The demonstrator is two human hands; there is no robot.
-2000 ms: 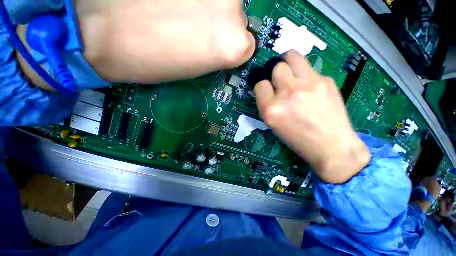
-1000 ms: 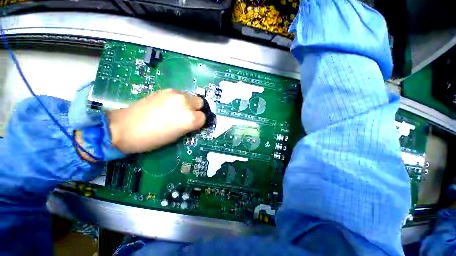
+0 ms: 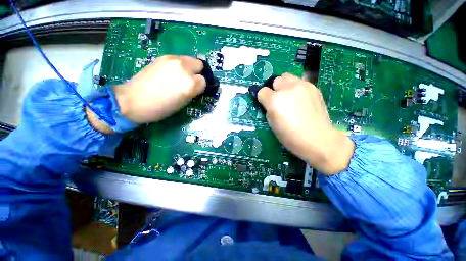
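A large green circuit board point(image 3: 219, 176) lies in front of me, with white irregular patches, printed circles and small round cans point(image 3: 181, 166) near its lower edge. My left hand point(image 3: 163, 89), in black finger cots, is over the board's left middle, fingers bent together. My right hand point(image 3: 296, 114), also in black finger cots, is over the board's centre beside a printed circle, fingertips pinched. A gap separates the two hands. Whether either hand holds a small part is hidden by the dark fingertips.
Silver conveyor rails run along the far side point(image 3: 245, 18) and near side point(image 3: 204, 201). A second green board point(image 3: 383, 109) lies to the right. A blue cord point(image 3: 43, 53) runs to my left wrist strap point(image 3: 106, 111). Dark trays stand behind the far rail.
My right hand has come back from beyond the far rail to the board's centre. My left hand has shifted slightly up in the view. The yellow parts bin has left the view.
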